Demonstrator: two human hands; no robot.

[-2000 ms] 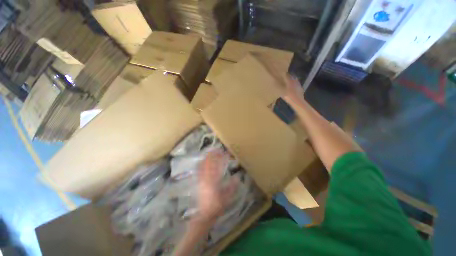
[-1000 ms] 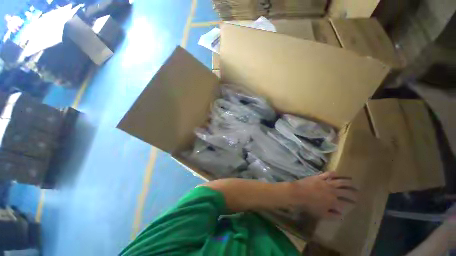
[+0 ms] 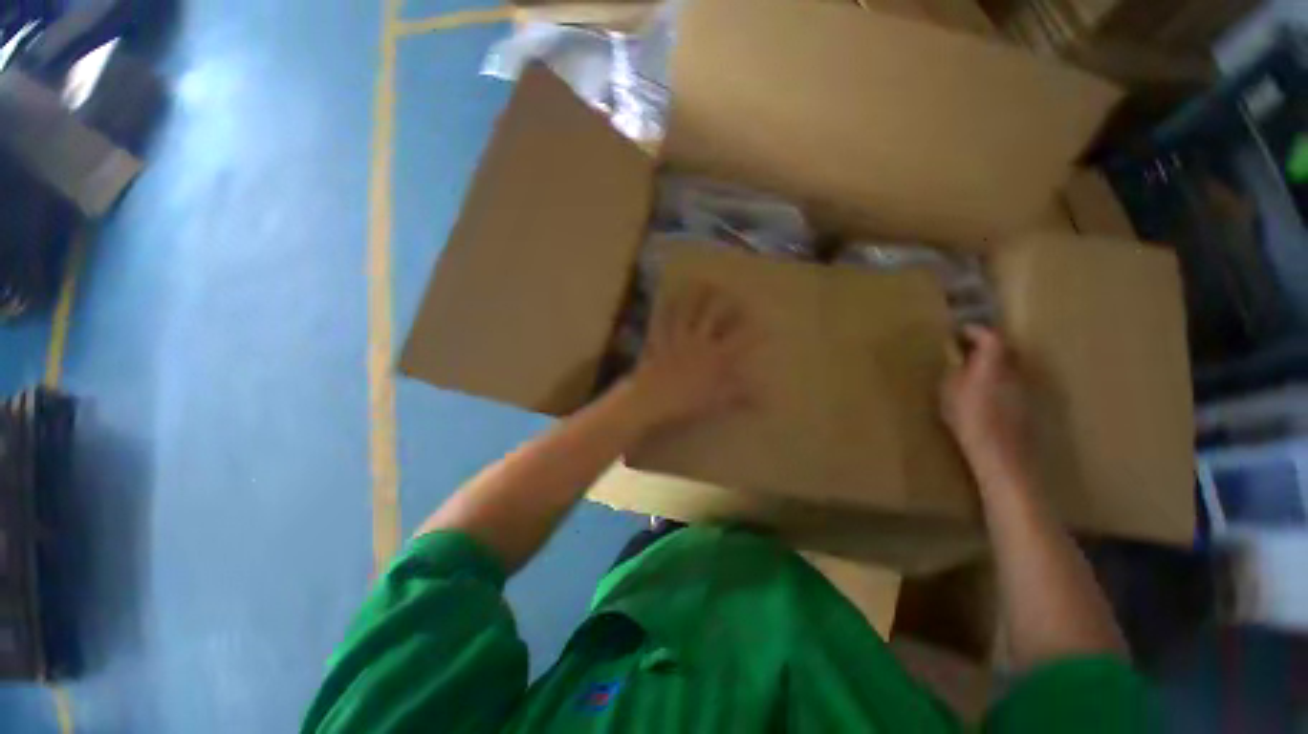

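A large open carton [image 3: 875, 115] stands in front of me with its flaps spread. Translucent plastic-bagged parts [image 3: 739, 215] show inside along its far side. A flat brown cardboard sheet [image 3: 846, 387] lies over the nearer part of the bags and hides them; I cannot tell if it is a loose sheet or the near flap. My left hand [image 3: 696, 351] rests on the sheet's left part, fingers spread. My right hand [image 3: 987, 387] is at its right edge, fingers curled around the edge, slightly blurred.
The carton's left flap [image 3: 531, 258] and right flap [image 3: 1097, 387] stick outward. Clear plastic [image 3: 617, 72] lies behind the left flap. Blue floor with a yellow line [image 3: 382, 287] runs along the left. Dark stacked items [image 3: 36, 531] stand at the far left, and dark equipment is at the right.
The brown sheet now covers much of the bags that lay exposed. My left hand has moved from the carton's right side onto the sheet. My right hand has come to the sheet's right edge.
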